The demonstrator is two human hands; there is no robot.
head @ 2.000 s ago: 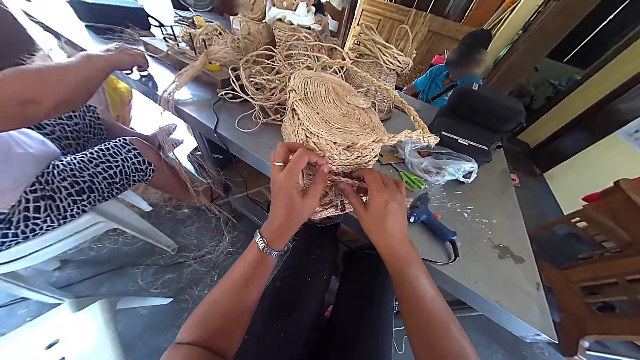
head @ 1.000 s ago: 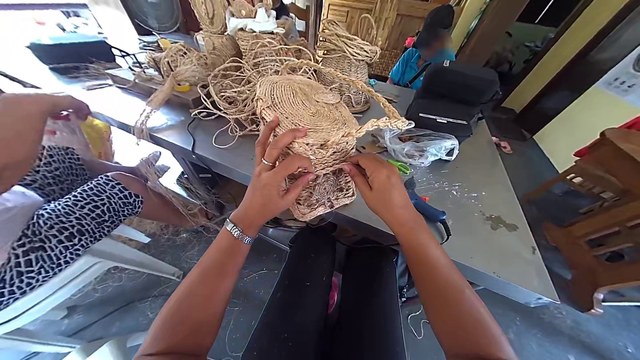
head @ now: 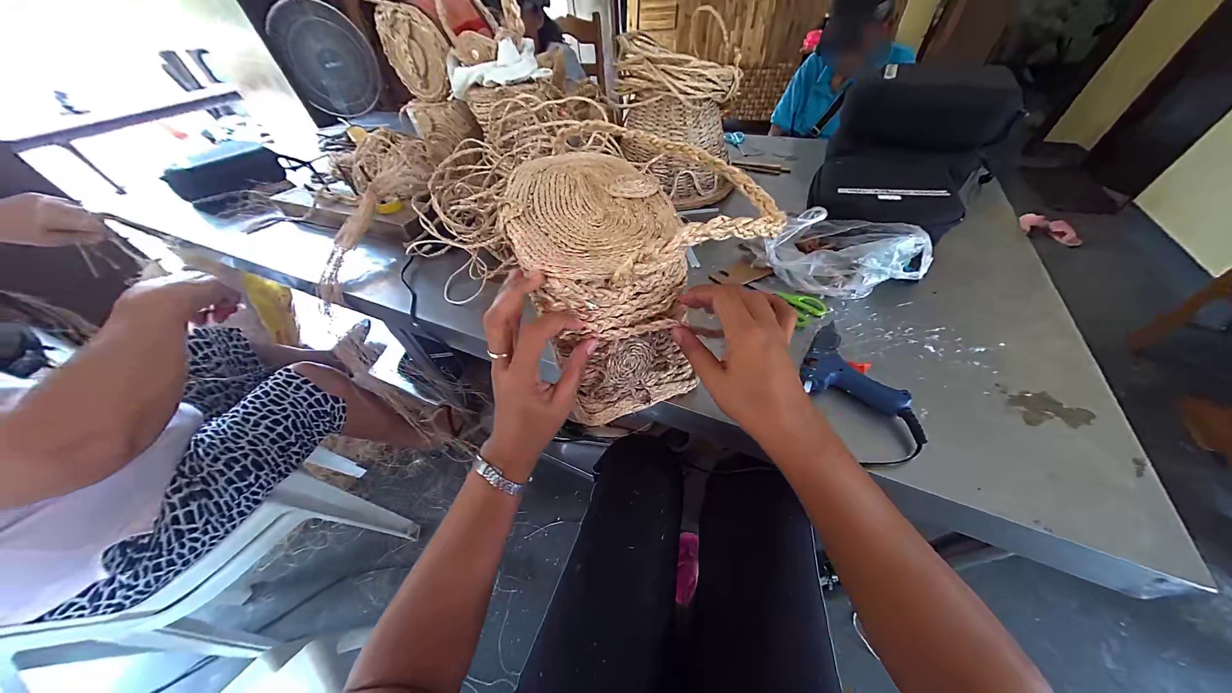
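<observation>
A woven fiber basket (head: 587, 217) with a coiled round face lies at the table's near edge, a braided strap (head: 736, 227) reaching from it to the right. My left hand (head: 527, 361) pinches the braided band on the basket's near side with thumb and fingers. Opposite it, my right hand (head: 746, 351) has thumb and forefinger on the same band's right end. Below the band shows a woven panel (head: 630, 371) with a round coil motif. Just right of my right hand lie a blue glue gun (head: 857, 377) and green-handled scissors (head: 804, 306).
A clear plastic bag (head: 847, 255) and a black bag (head: 895, 144) lie on the grey table (head: 1001, 462). Behind the basket are loose fiber cords (head: 472, 207) and another woven basket (head: 679, 125). A co-worker's hands (head: 183, 289) hold fiber strands at left; another person (head: 837, 72) is behind.
My left hand has shifted lower on the basket's near side since a second ago. The co-worker's hands at left now hold strands stretched out. The view has moved somewhat.
</observation>
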